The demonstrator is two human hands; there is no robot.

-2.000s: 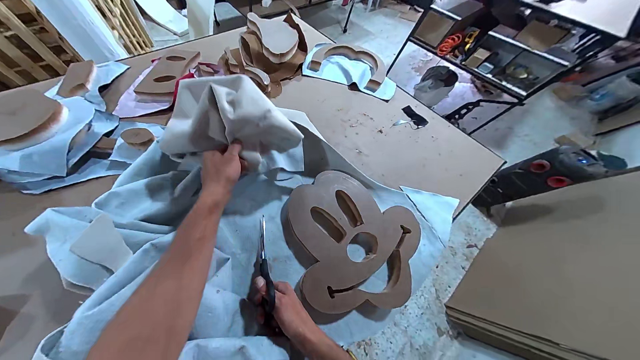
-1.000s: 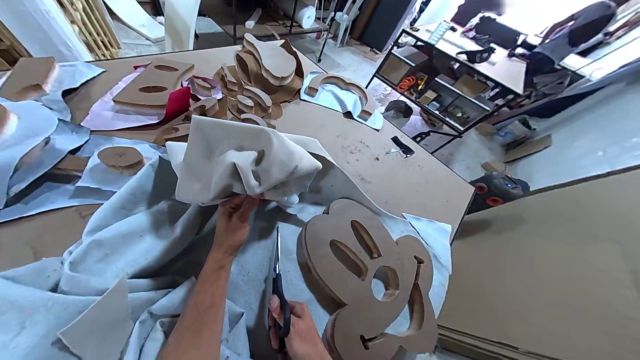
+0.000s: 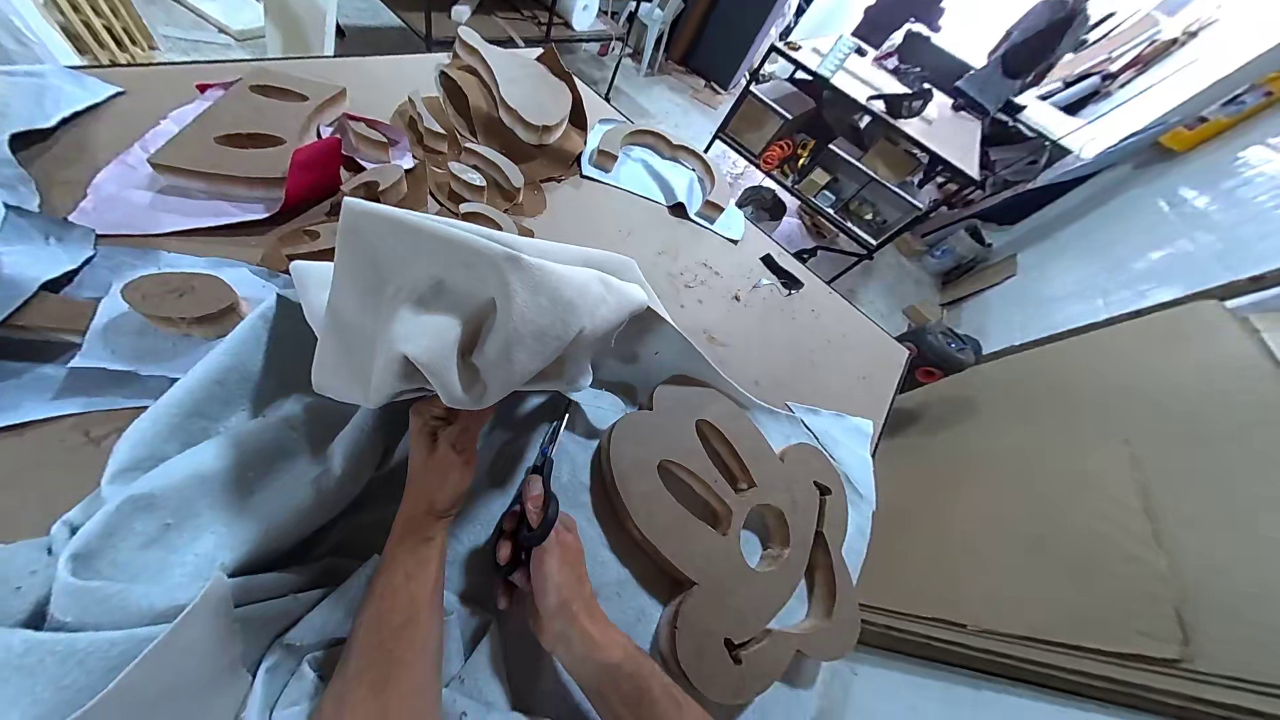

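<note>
My left hand [image 3: 447, 455] grips a bunched fold of cream-backed, light blue fabric [image 3: 470, 310] and holds it up off the table. In my right hand [image 3: 545, 560] is a pair of black-handled scissors [image 3: 545, 470], with the blade tips at the fabric just below the raised fold. Right of the scissors, a thick brown cartoon-face cutout [image 3: 740, 530], with eye, nose and mouth openings, lies on the spread fabric. The rest of the light blue fabric [image 3: 210, 440] lies in loose folds to the left, partly under my left forearm.
Beyond the fabric are a pink cloth [image 3: 120, 200] under a brown block [image 3: 250, 140], several brown offcuts [image 3: 500, 80], a curved piece on blue cloth [image 3: 670, 165], a brown oval [image 3: 180, 300] and a small black item [image 3: 782, 272]. Stacked brown sheets [image 3: 1080, 480] stand right of the table [image 3: 800, 350].
The raised fabric fold now hangs lower over my left hand, hiding its fingers. The scissors have moved forward toward the fold. The view has shifted.
</note>
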